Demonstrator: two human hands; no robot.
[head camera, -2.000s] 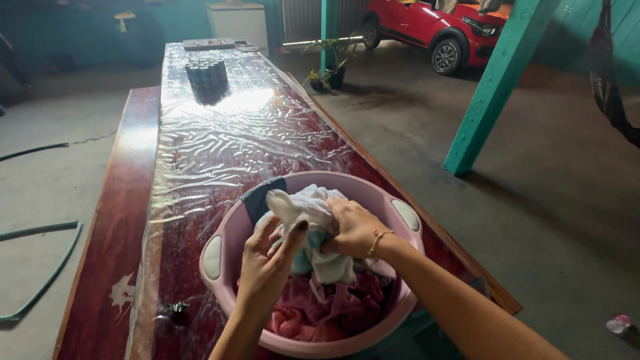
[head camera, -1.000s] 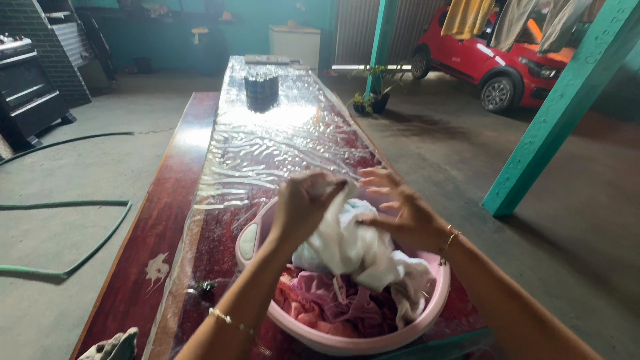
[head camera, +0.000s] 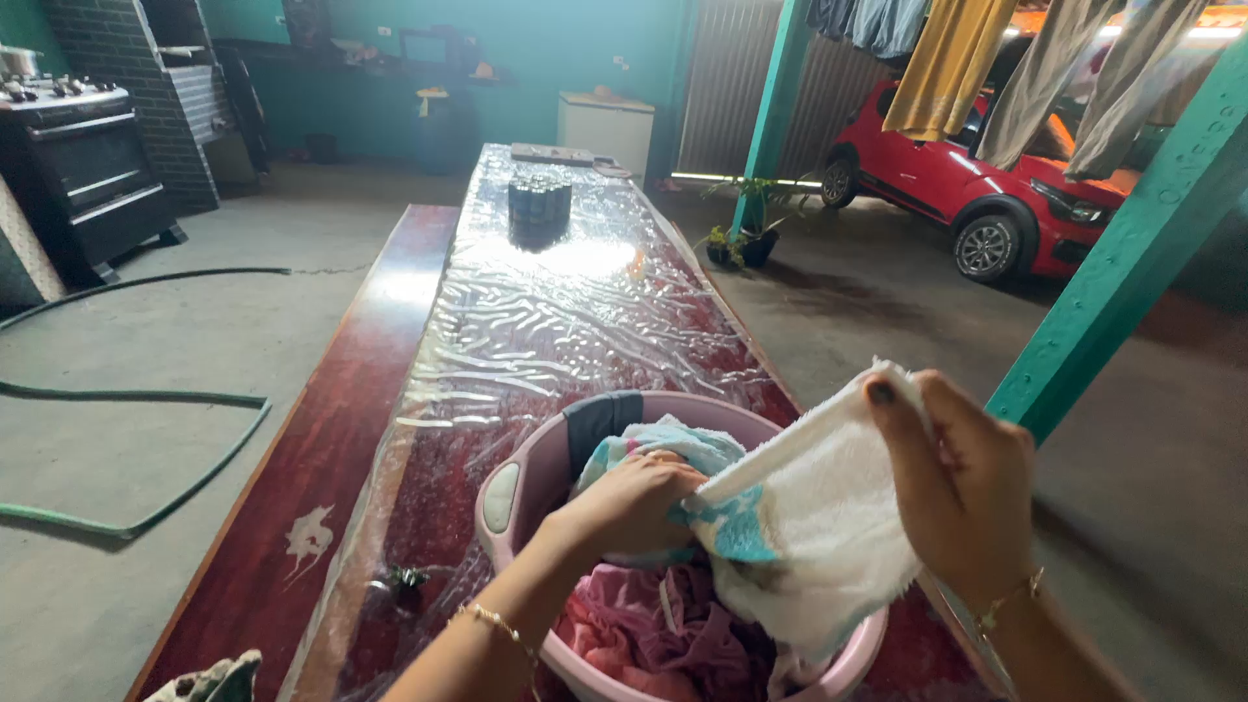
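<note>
A white towel with a turquoise patch (head camera: 829, 517) is stretched between my two hands above a pink plastic laundry tub (head camera: 512, 546). My right hand (head camera: 960, 478) pinches its upper corner beyond the tub's right side. Over the tub, my left hand (head camera: 634, 502) grips the towel's other end; its fingertips are partly hidden in the fabric. Behind the left hand lies a bunched white and light-blue cloth (head camera: 682, 444). Pink and maroon clothes (head camera: 673, 624) lie in the bottom of the tub. A dark grey cloth or band (head camera: 600, 424) hangs over its back rim.
The tub stands on a long wooden table under clear plastic (head camera: 546, 331), with a bench (head camera: 322, 439) along its left side. A dark cylindrical stack (head camera: 539, 205) stands farther back. A green post (head camera: 1111, 253) rises at right; a hose (head camera: 146, 395) lies on the floor at left.
My right hand has moved right, drawing the towel out from the tub. Earlier both hands were close together over the bunched white cloth. The view has turned somewhat.
</note>
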